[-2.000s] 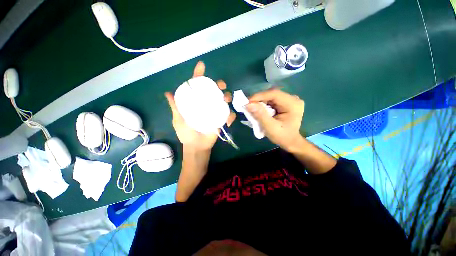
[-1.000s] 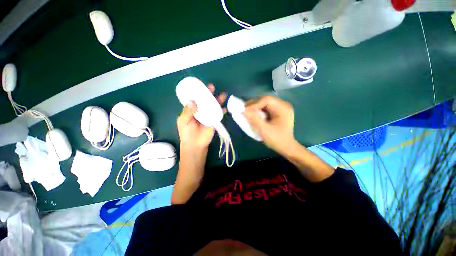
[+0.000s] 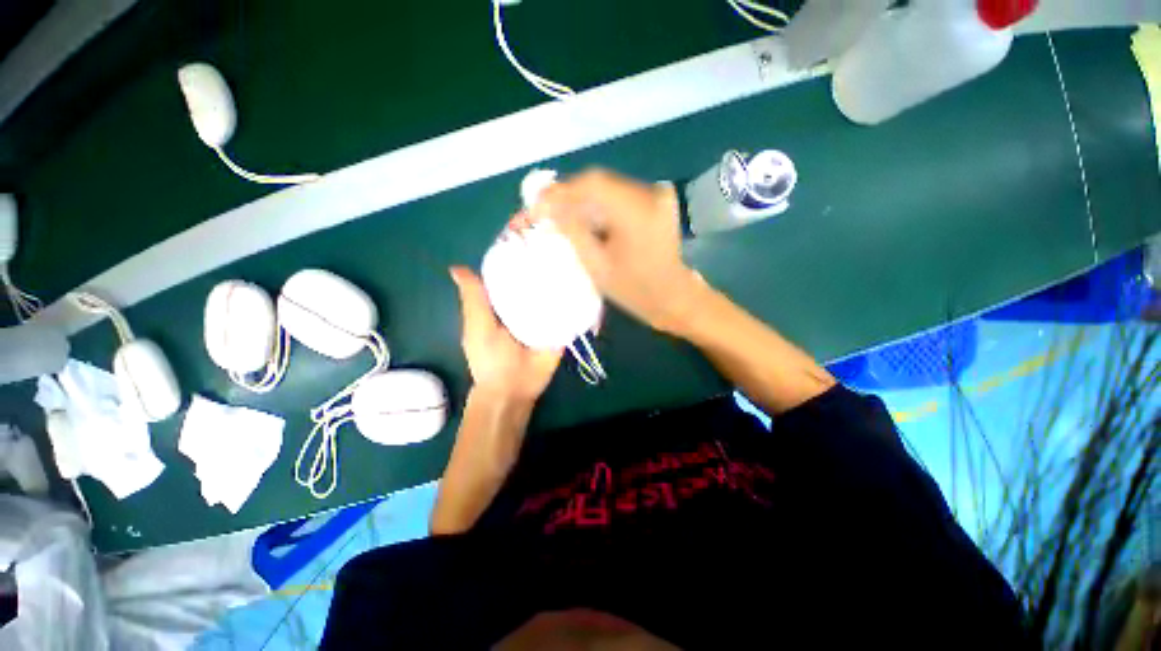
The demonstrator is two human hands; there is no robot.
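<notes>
A white oval hand warmer (image 3: 541, 290) rests in my left hand (image 3: 499, 352), broad face up, its cord hanging at the lower right. My left fingers are mostly hidden behind it. My right hand (image 3: 620, 242) is blurred and lies over the upper right of the hand warmer. It holds a white wiping cloth (image 3: 537, 187), whose tip shows past the fingers at the top. The small dispenser bottle (image 3: 730, 197) stands with its round lid open, just right of my right hand.
Several white units with bundled cords (image 3: 327, 313) and white wipes (image 3: 232, 448) lie at left. A pale guide rail (image 3: 420, 150) separates the bench from the conveyor (image 3: 369, 64), which carries corded units. A red-capped squeeze bottle (image 3: 919, 61) is at upper right; blue baskets (image 3: 910, 355) are below.
The hand warmer has turned from narrow side to broad face. My right hand has moved up and left with the cloth onto it. The units on the conveyor have shifted left.
</notes>
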